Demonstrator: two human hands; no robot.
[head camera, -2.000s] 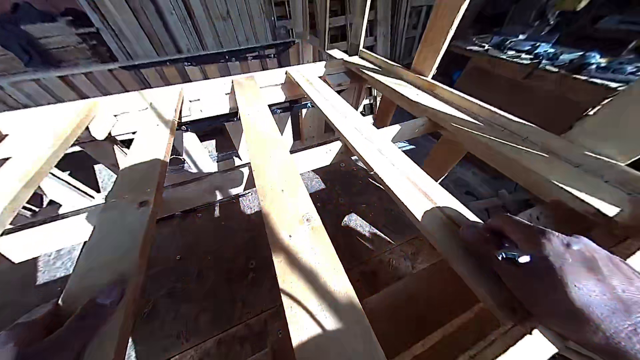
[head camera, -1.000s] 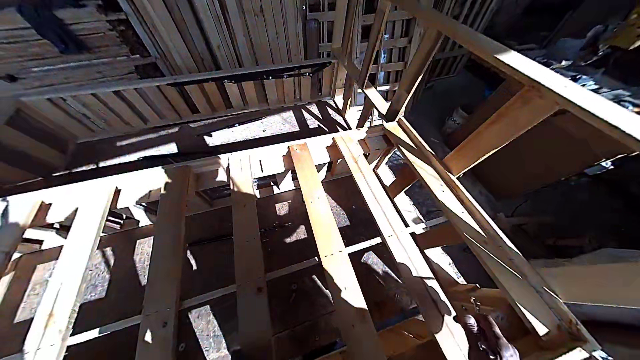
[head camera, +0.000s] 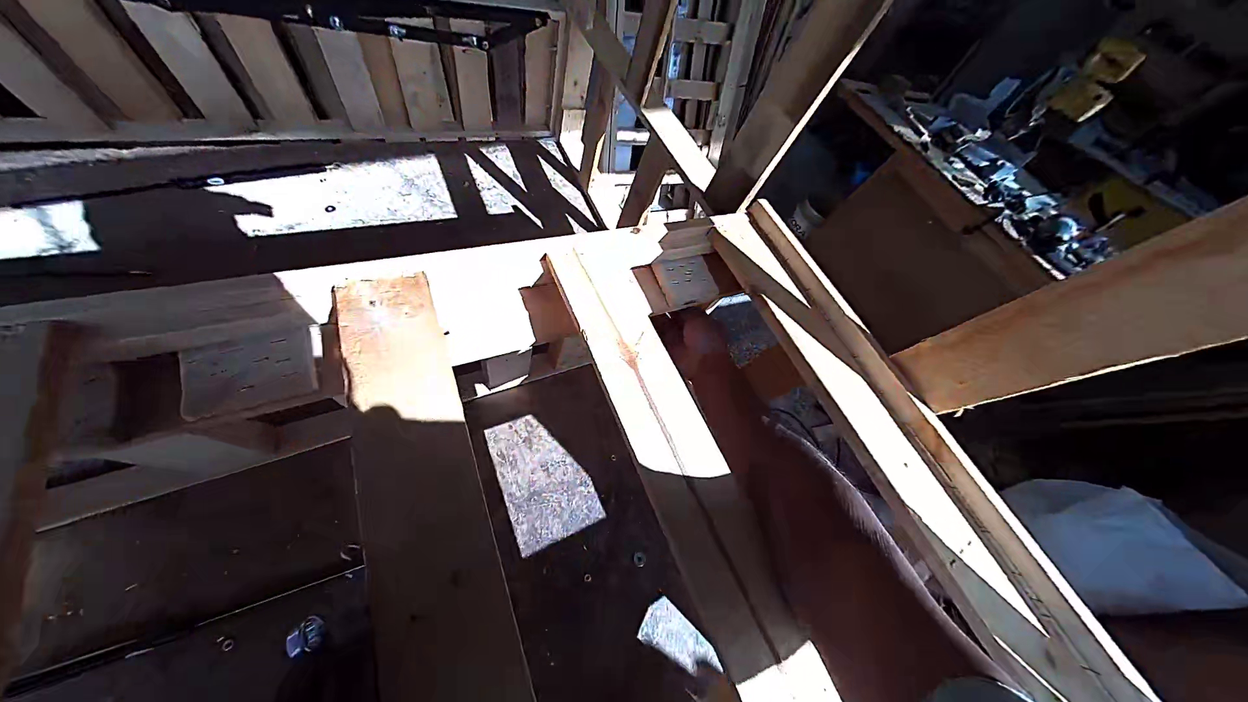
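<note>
My right forearm crosses the lower right, between a narrow wooden slat and the frame's right side rail. At its far end my right hand is in shadow, low beside the slat and close to a small wood block at the long cross rail. Its fingers are mostly hidden, so whether they hold anything cannot be told. A wider slat lies to the left, its far end on the cross rail. My left hand does not show clearly.
Another slatted panel stands at the back left. A diagonal board juts in from the right. Behind it is a bench cluttered with metal items. A white sack lies at the right. Small rings lie on the dark surface below the slats.
My right hand has gone from the near part of the frame to the far cross rail. The hand on a slat at lower left two seconds ago no longer shows. The view has moved markedly.
</note>
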